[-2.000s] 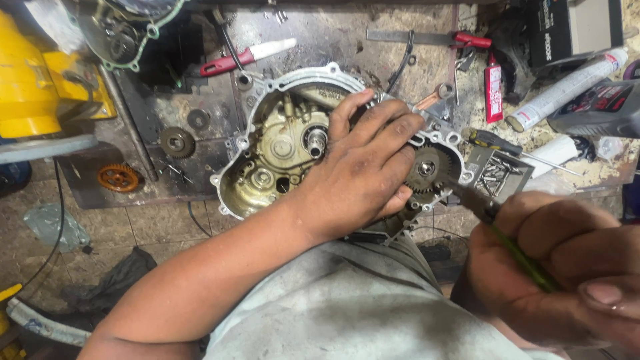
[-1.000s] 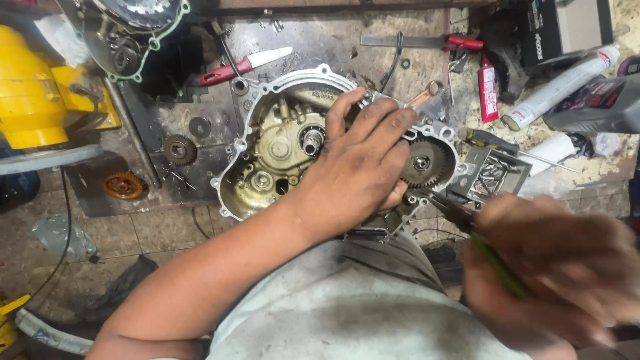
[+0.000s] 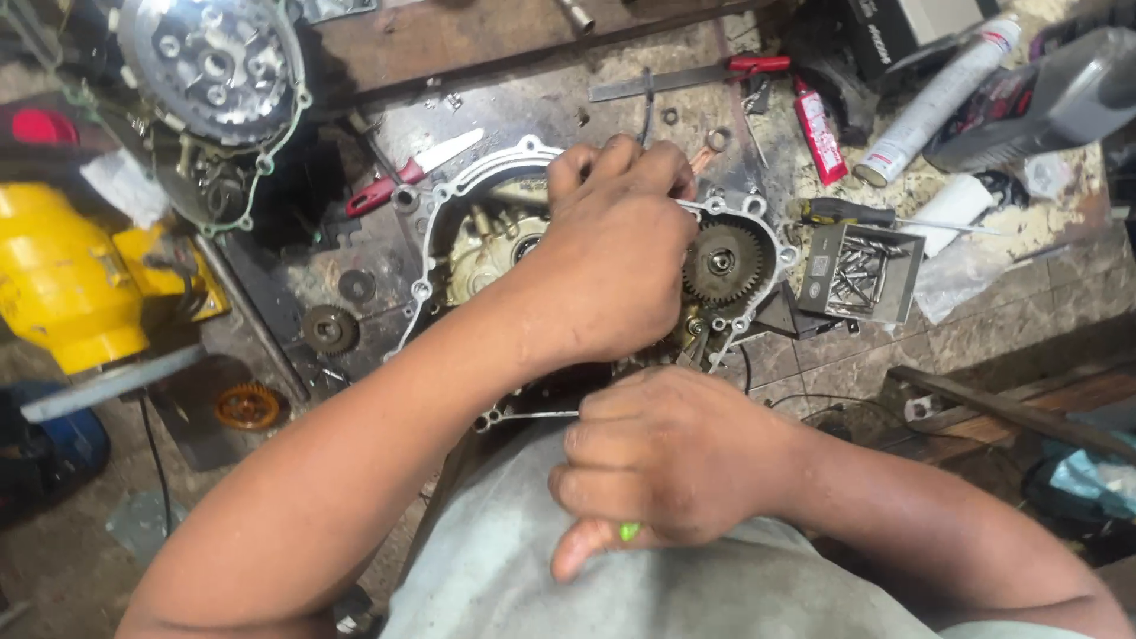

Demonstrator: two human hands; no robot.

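Observation:
A metal engine casing (image 3: pixel 424 288) lies open in front of my body, with a dark toothed gear (image 3: pixel 722 263) in its right chamber. My left hand (image 3: pixel 621 248) rests across the middle of the casing, fingers curled over its upper rim and hiding the parts below. Close to my body, at the casing's lower edge, my right hand (image 3: pixel 661 453) is closed around green-handled pliers (image 3: pixel 629 532). Only the green handle end shows clearly below the fist; the metal jaws seem to reach the small parts under the gear.
Around the casing lie a red-handled knife (image 3: pixel 414 172), a file (image 3: pixel 621 87), a screwdriver (image 3: pixel 843 211), a box of metal pins (image 3: pixel 901 306), a red tube (image 3: pixel 819 133), a loose gear (image 3: pixel 330 330) and an orange gear (image 3: pixel 248 406). A yellow grinder (image 3: pixel 67 275) stands at left.
My right hand has moved with the pliers from the right side to the casing's lower edge, near my body. My left hand stays over the casing.

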